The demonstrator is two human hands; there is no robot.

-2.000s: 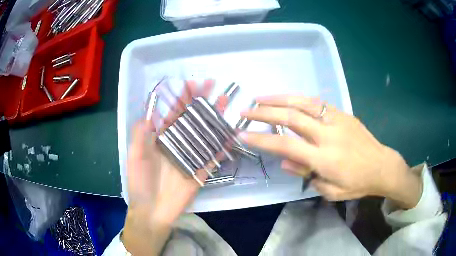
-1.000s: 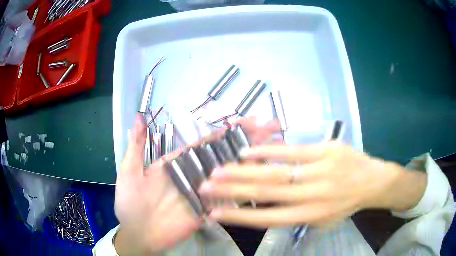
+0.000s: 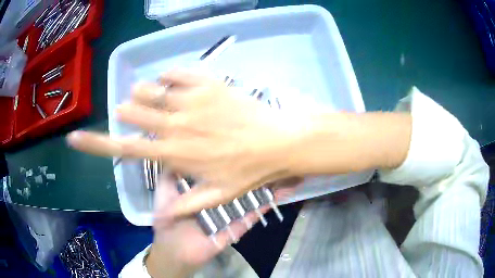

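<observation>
My left hand (image 3: 184,239) is palm up at the tray's near edge and holds a side-by-side row of several silver motors (image 3: 233,213), pale tips toward me. My right hand (image 3: 217,130) is spread, blurred, and passes over the left hand and the row, hiding part of both. Whether it holds anything is hidden. The white sorting tray (image 3: 355,92) lies under the hands. A loose motor (image 3: 218,48) lies near its far side, others (image 3: 260,95) lie mid-tray, and a few (image 3: 152,174) lie at its left.
The red parts bin (image 3: 81,89) with loose silver tubes is at left. A clear box (image 3: 198,8) is behind the tray. White scraps (image 3: 38,178) lie on the green bench (image 3: 412,43). A blue bin of motors (image 3: 82,255) is below at left, beside a plastic bag (image 3: 46,233).
My right hand has swept left across my left hand and the tray. The motor row in my left palm has shifted nearer to me. A motor now shows near the tray's far side.
</observation>
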